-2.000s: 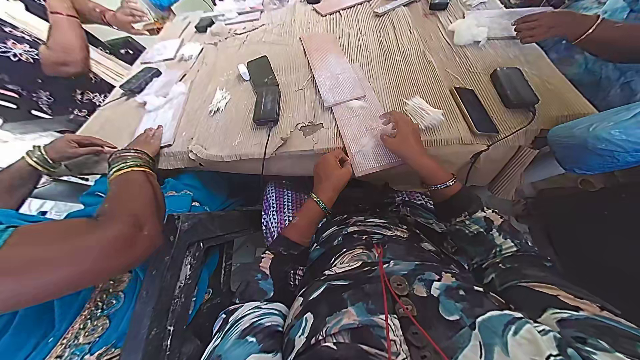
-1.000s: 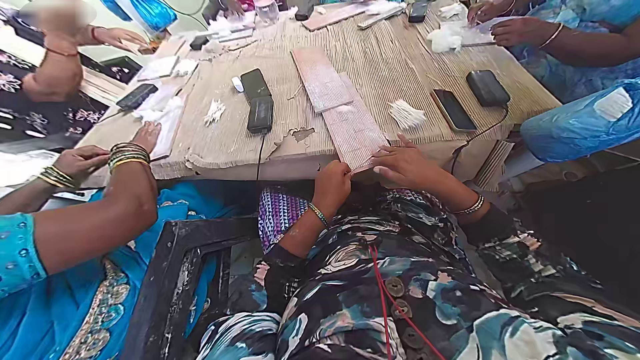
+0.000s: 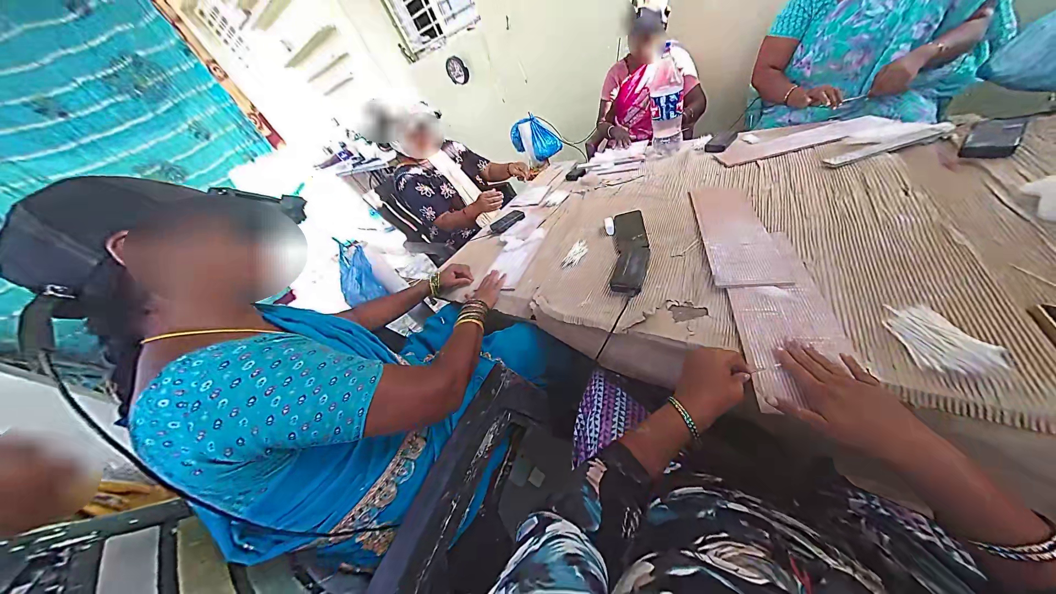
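A pale, finely ridged board (image 3: 788,318) lies at the near table edge, its upper part beneath or against a second pinkish board (image 3: 738,235). My right hand (image 3: 833,392) rests on the lower board with its fingers spread. Just off that board's left edge, my left hand (image 3: 716,384) has thumb and finger pinched on a thin pale strand, too small to identify, which reaches toward the right hand. Right of the boards lies a bundle of thin white sticks or wicks (image 3: 947,340).
Corrugated cardboard (image 3: 660,330) covers the table. A black case with a cable (image 3: 631,260) and a small white pile (image 3: 574,254) lie left of the boards. A co-worker (image 3: 272,396) sits close on my left; others sit around the far side, near a plastic bottle (image 3: 667,111).
The view has swung strongly to the left. My right hand now lies flatter with fingers spread on the board, while my left hand has come away from the board's lower corner.
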